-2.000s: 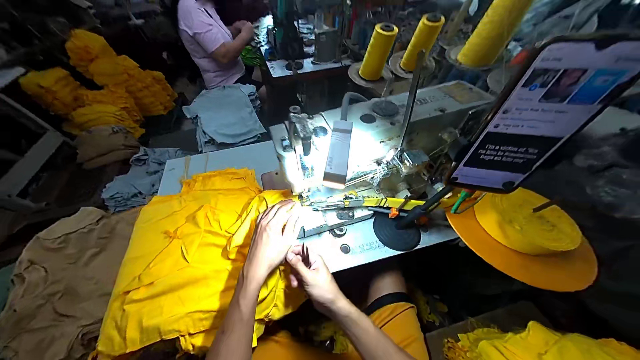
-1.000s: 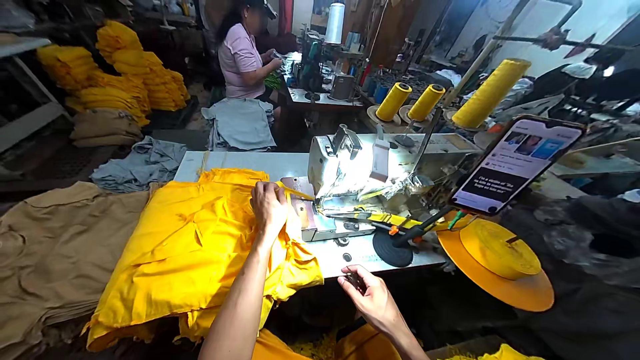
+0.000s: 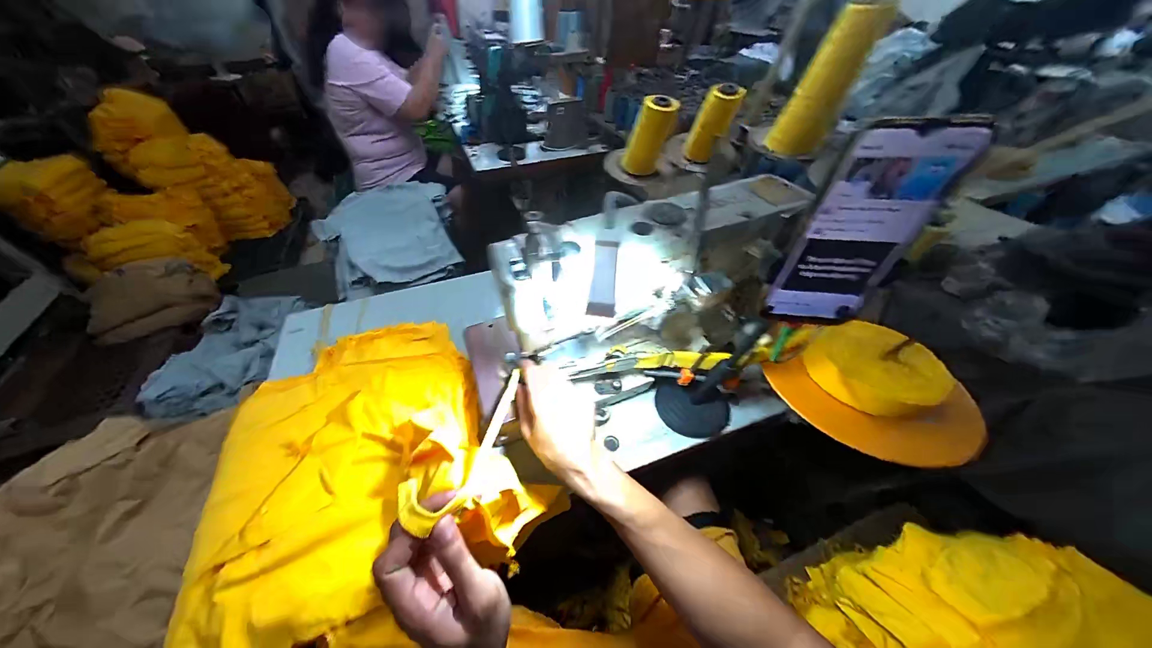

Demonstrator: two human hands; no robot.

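A lit industrial sewing machine (image 3: 612, 261) stands on a white table. My right hand (image 3: 558, 414) reaches to its needle area, and glare hides what its fingertips do. My left hand (image 3: 441, 576) pinches the curled end of a yellow fabric strip (image 3: 418, 508) between thumb and fingers. From there a pale, bright strip (image 3: 499, 409) runs up toward the needle area beside my right fingers. Beneath and left of my left hand lies a big pile of yellow cloth (image 3: 306, 486). A yellow band (image 3: 675, 360) lies in the guide at the machine's right.
A phone (image 3: 877, 220) on a holder and an orange round-brimmed piece (image 3: 891, 396) stand at the right. Yellow thread cones (image 3: 650, 135) rise behind the machine. More yellow cloth (image 3: 972, 585) lies lower right, brown cloth (image 3: 81, 522) at left. A person (image 3: 373, 108) works behind.
One second ago my left hand lay on the yellow pile and my right hand was apart near the table's front edge. Now the left holds a strip end lower down, and the right is at the machine.
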